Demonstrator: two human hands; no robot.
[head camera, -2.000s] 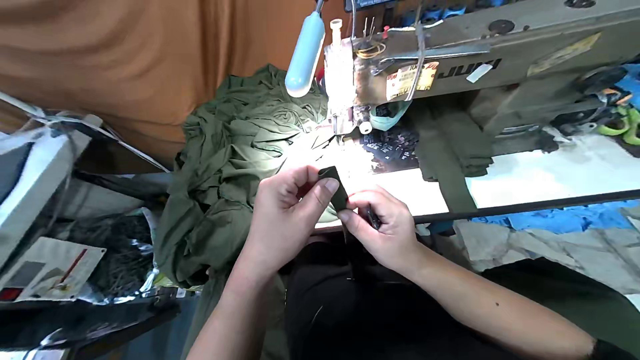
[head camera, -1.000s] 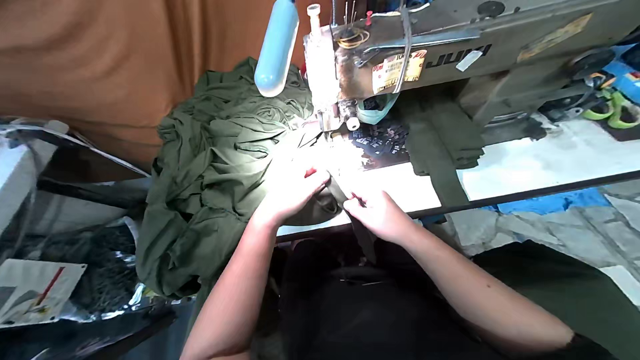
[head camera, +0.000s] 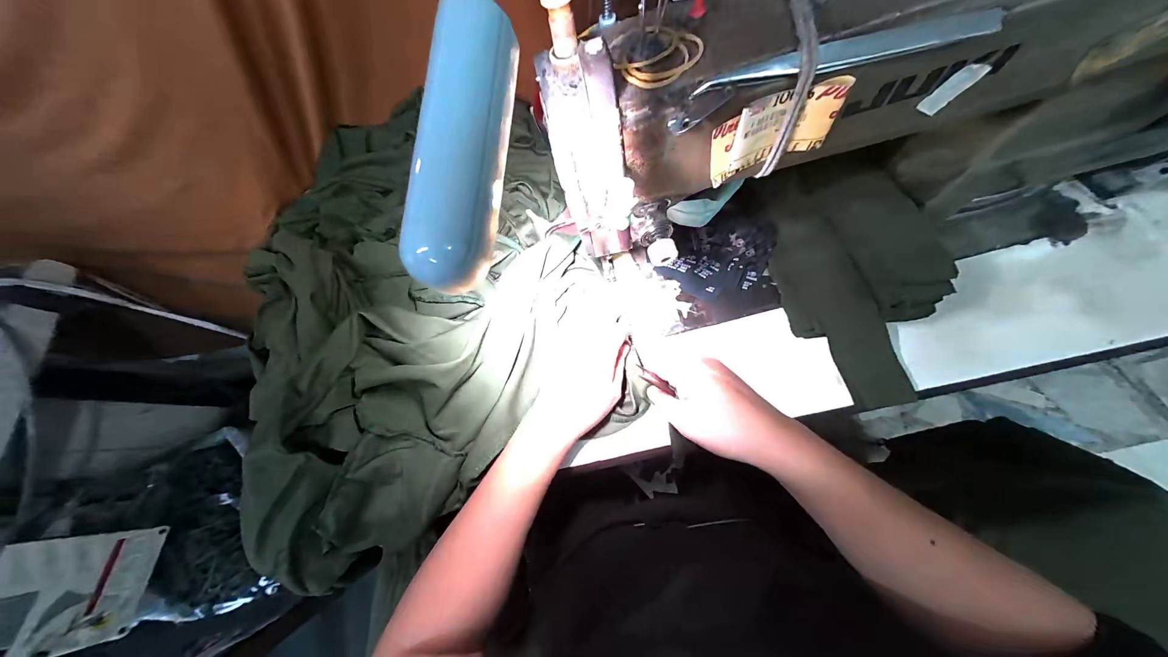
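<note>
A Juki sewing machine (head camera: 693, 109) stands at the top, its needle area washed out by bright lamp light. Just in front of the needle, my left hand (head camera: 589, 379) lies on olive green fabric (head camera: 392, 365), which spreads in a heap to the left. My right hand (head camera: 716, 401) is close beside it, with its fingers at the fabric's edge. Glare hides most of the fingertips; a fold of cloth shows between the hands. Whether the presser foot touches the cloth cannot be told.
A blue lamp housing (head camera: 461, 146) hangs left of the machine head. Folded green fabric pieces (head camera: 849, 265) lie under the machine arm, over the front edge of the white table (head camera: 1040, 292). At lower left are a printed card (head camera: 82, 584) and a plastic bag of dark scraps (head camera: 196, 520).
Both hands have moved from above the table's front edge up to the needle area. The small green piece held up between them two seconds ago is now down by the machine. The view has shifted closer.
</note>
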